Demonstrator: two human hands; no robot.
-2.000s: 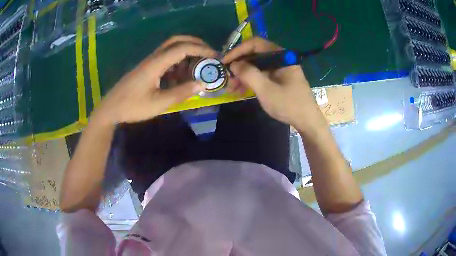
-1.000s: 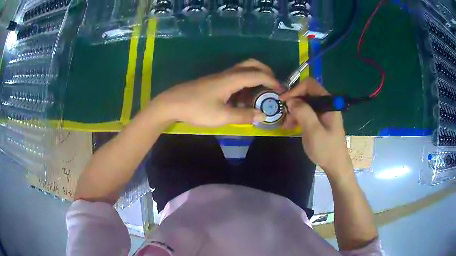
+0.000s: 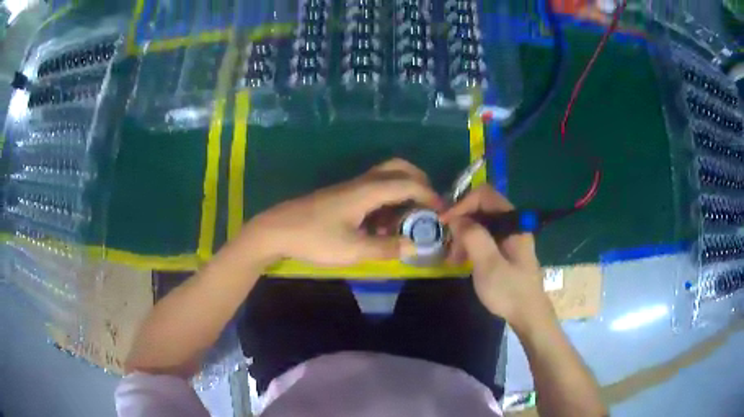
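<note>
A round component [image 3: 422, 230] with a silver-white ring face sits on the wider metal test base [image 3: 422, 261] at the table's front edge. My left hand [image 3: 351, 218] curls around the component's left side and holds it, thumb at the front. My right hand [image 3: 493, 252] grips the black test probe [image 3: 529, 221] with its blue band. The probe tip is at the component's right side, hidden by my fingers. A silver cable connector [image 3: 467, 178] runs up and right from behind my fingers.
A clear tray with rows of components [image 3: 363, 49] lies at the back centre. More clear trays stand at far left [image 3: 61, 138] and far right [image 3: 722, 171]. A red lead [image 3: 598, 183] and dark cable [image 3: 555, 81] lie to the right. Cardboard boxes [image 3: 577, 291] show below the edge.
The camera view has shifted, so more of the back tray shows. Both hands keep their hold on the component and probe.
</note>
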